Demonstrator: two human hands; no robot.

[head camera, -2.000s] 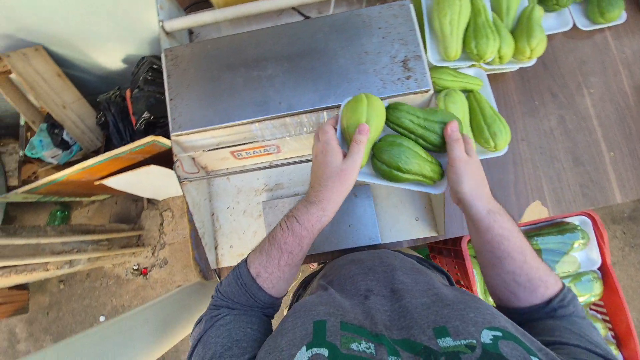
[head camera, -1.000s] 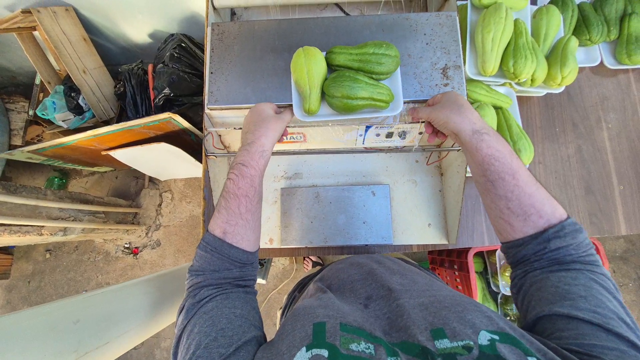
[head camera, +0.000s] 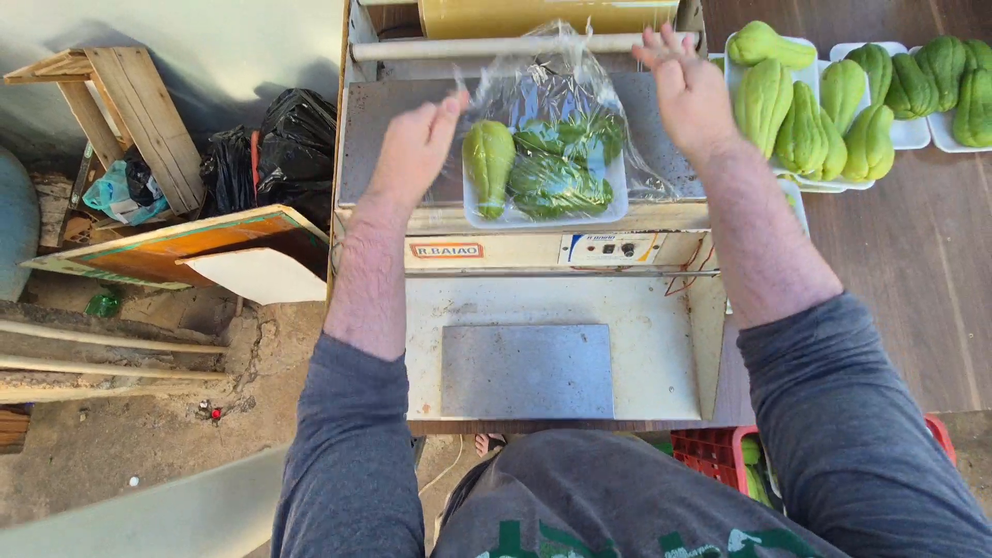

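Note:
A white foam tray point(head camera: 614, 211) of green chayotes point(head camera: 488, 159) rests on the metal top point(head camera: 372, 147) of a film wrapping machine. Clear plastic film point(head camera: 570, 74) lies over the chayotes and bunches up behind them, its loose edge spreading to the right. To the left of the tray is my left hand point(head camera: 418, 147), fingers together near the film's edge; whether it pinches film does not show. My right hand point(head camera: 686, 89) is raised at the upper right, fingers apart, near the white roller bar point(head camera: 496, 48). Behind the bar sits a yellowish film roll point(head camera: 542, 15).
More foam trays point(head camera: 908, 136) of chayotes stand on the wooden table point(head camera: 876, 256) at right. The machine's lower metal plate point(head camera: 527, 372) is in front. A red crate point(head camera: 709, 457) holds produce below. Wooden boards point(head camera: 147, 124) and black bags point(head camera: 298, 139) lie at left.
The tray of chayotes went from both hands onto the machine's top. Film now covers it. Since one second ago, both hands have moved from the machine's front edge up beside and beyond the tray.

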